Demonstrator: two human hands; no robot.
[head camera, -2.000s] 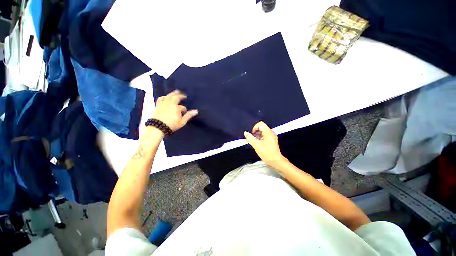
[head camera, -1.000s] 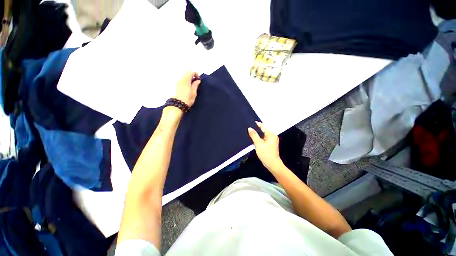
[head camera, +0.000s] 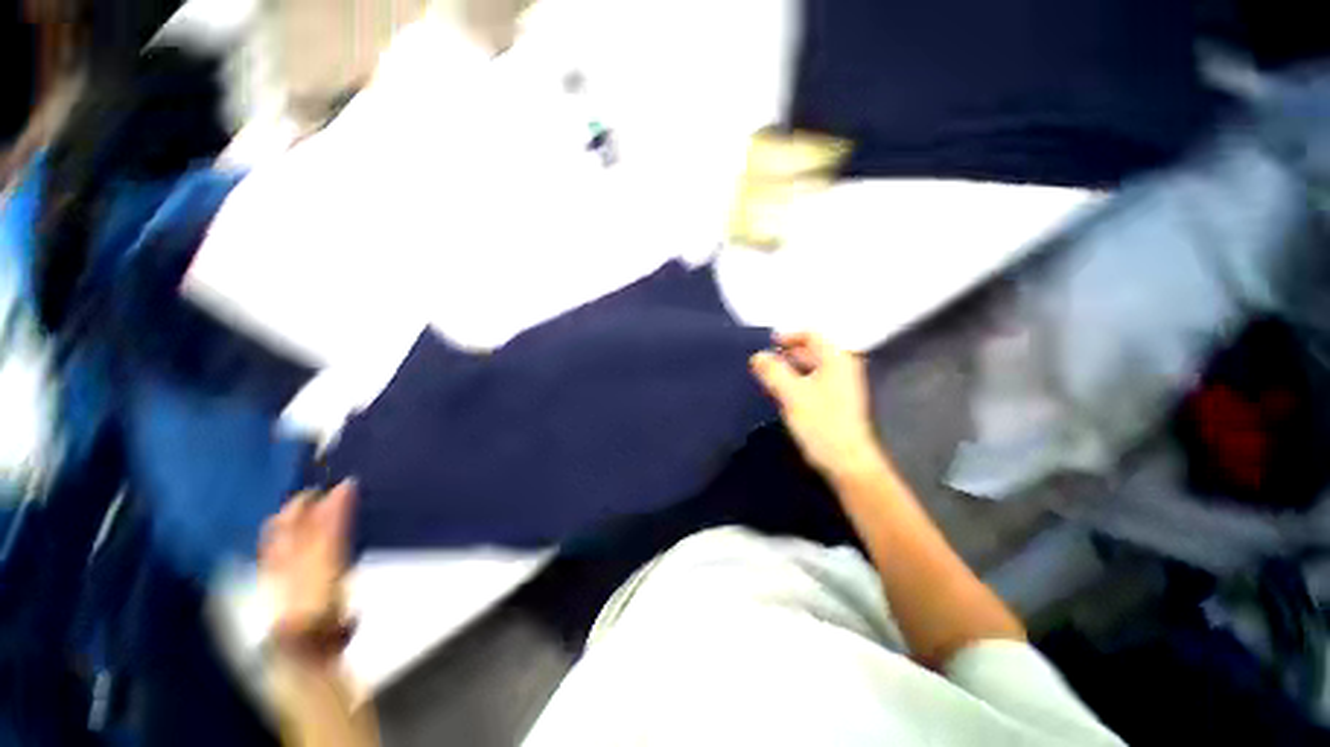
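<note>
A dark navy trouser panel (head camera: 554, 416) lies across the white table and reaches over its near edge. My right hand (head camera: 824, 401) pinches the panel's right corner between thumb and fingers. My left hand (head camera: 309, 562) is blurred at the panel's lower left corner; whether it grips the cloth cannot be told. The white template (head camera: 365, 219) lies beyond the panel and is hard to tell from the table. The marking tool (head camera: 600, 142), dark with green, lies blurred on the white surface at the far side.
A yellow block (head camera: 780, 183) sits beside the navy stack (head camera: 992, 95) at the far right. Blue and navy trousers (head camera: 212, 438) heap at the left. Pale scraps (head camera: 1021, 394) lie right of the table edge (head camera: 992, 285).
My left hand has moved from the panel's far edge down to its lower left corner. My right hand has moved slightly right and up with its corner. The panel is stretched more sideways and the view is blurred.
</note>
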